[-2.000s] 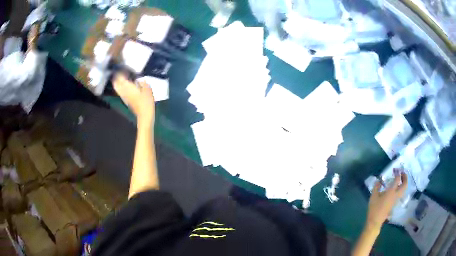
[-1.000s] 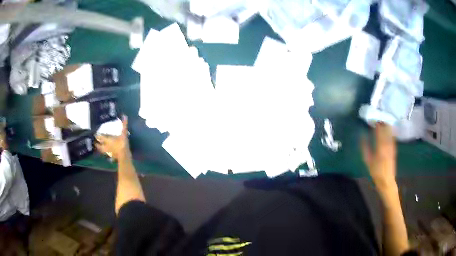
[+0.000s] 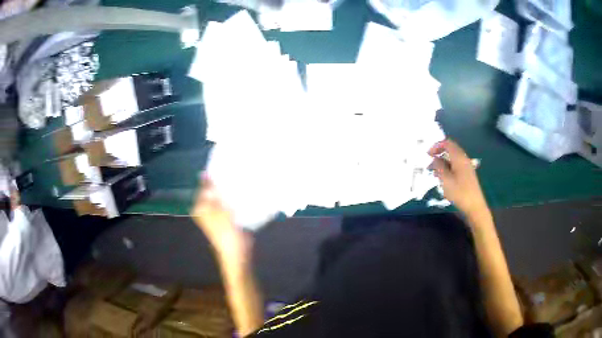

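Observation:
White leaflets (image 3: 330,145) lie in a large overexposed heap in front of me. My left hand (image 3: 214,204) is blurred at the heap's lower left edge, against a white sheet or flat piece; its grip is unclear. My right hand (image 3: 457,173) is at the heap's right edge with fingers curled around a small white cable bundle (image 3: 475,162), mostly hidden by the hand. Another small white bundle (image 3: 437,198) lies below those fingers. Open boxes (image 3: 122,148) with black printed sides and brown flaps stand in rows at the left.
Bagged pale trays (image 3: 544,99) lie at the right beside a light printed box (image 3: 589,129). A lone white leaflet (image 3: 498,43) lies near them. A pile of small white bundles (image 3: 69,79) is at far left. A co-worker's white sleeve (image 3: 30,244) shows lower left. Brown cartons (image 3: 125,304) are on the floor.
My left hand has moved right from the open boxes to the leaflet heap. My right hand has moved left from the bagged trays to the cable. The view has shifted slightly.

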